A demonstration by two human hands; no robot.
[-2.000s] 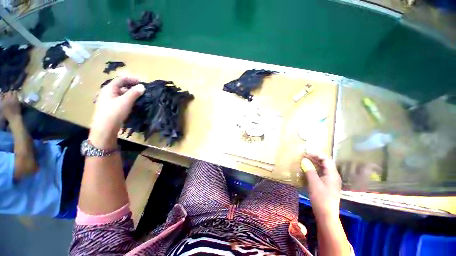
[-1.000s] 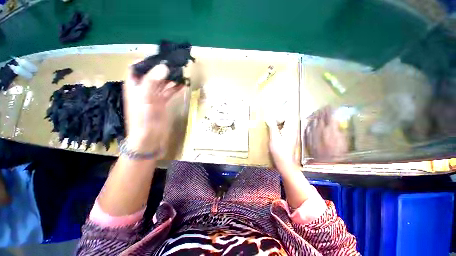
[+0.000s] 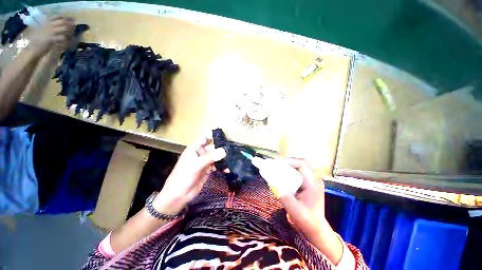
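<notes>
My left hand (image 3: 196,163) holds a limp black piece (image 3: 239,164) between thumb and fingers, above my lap at the bench's front edge. My right hand (image 3: 304,192) is shut on a whitish glue bottle (image 3: 280,175). Its thin teal tip points left and lies at the black piece; whether it touches cannot be told. A yellow covering shows near my right thumb. A wide ragged pile of black pieces (image 3: 113,82) lies on the left of the bench. A pale work board (image 3: 264,134) lies behind the piece, with a small round whitish dish (image 3: 256,109) on it.
A yellow marker (image 3: 312,68) lies right of the board; another (image 3: 385,94) lies behind the clear panel at right. The green conveyor belt (image 3: 275,18) runs behind the bench. Another person's hand (image 3: 53,34) is at far left. An open carton (image 3: 120,182) and blue bins (image 3: 430,248) are below.
My left hand has come down from the bench to my lap with a black piece. My right hand has moved to the front edge and now holds the bottle. Another person's arm has entered at left.
</notes>
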